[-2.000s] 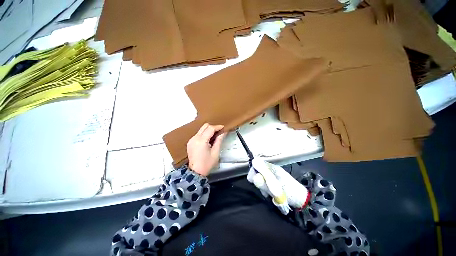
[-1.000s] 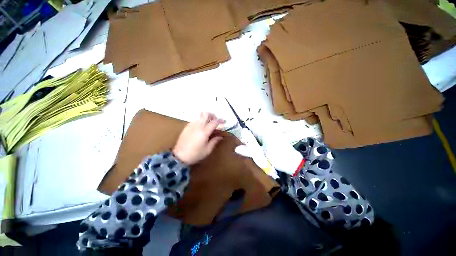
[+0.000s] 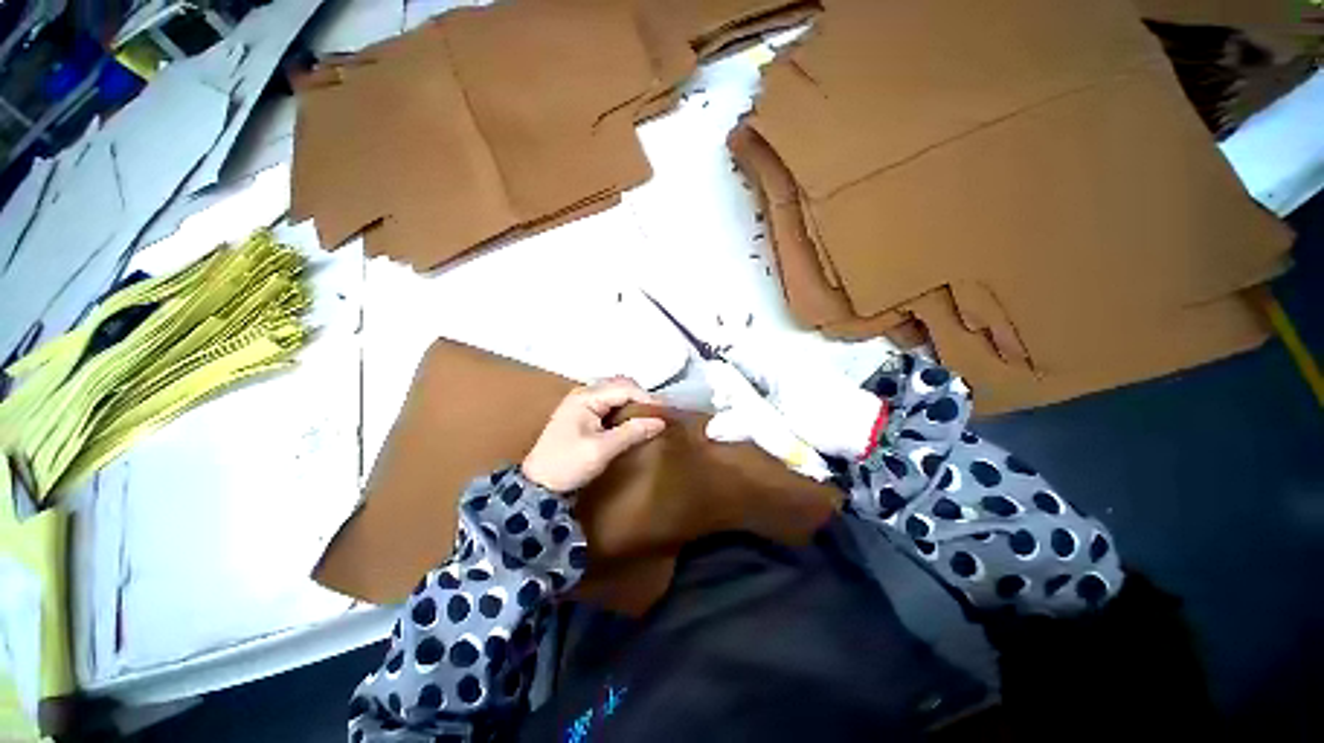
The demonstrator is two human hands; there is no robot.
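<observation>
A brown cut panel (image 3: 458, 443) lies at the near table edge and hangs over the dark apron. My bare left hand (image 3: 593, 433) pinches its upper edge between thumb and fingers. My gloved right hand (image 3: 791, 414) is shut on the scissors (image 3: 685, 330), just right of the left hand. The dark blades point up and left above the white table and look closed, beyond the panel's edge. The scissor handles are hidden in the glove.
A large brown panel stack (image 3: 1016, 189) lies at right and another (image 3: 479, 131) at upper left. Yellow strips (image 3: 174, 356) are fanned at left. Grey-white sheets (image 3: 138, 160) lie at far left. Small dark clippings dot the white table (image 3: 494, 312).
The panel has come from beside the right stack down to the near edge and over the apron. My left hand now pinches its upper edge. The scissors have moved up the table with my right hand.
</observation>
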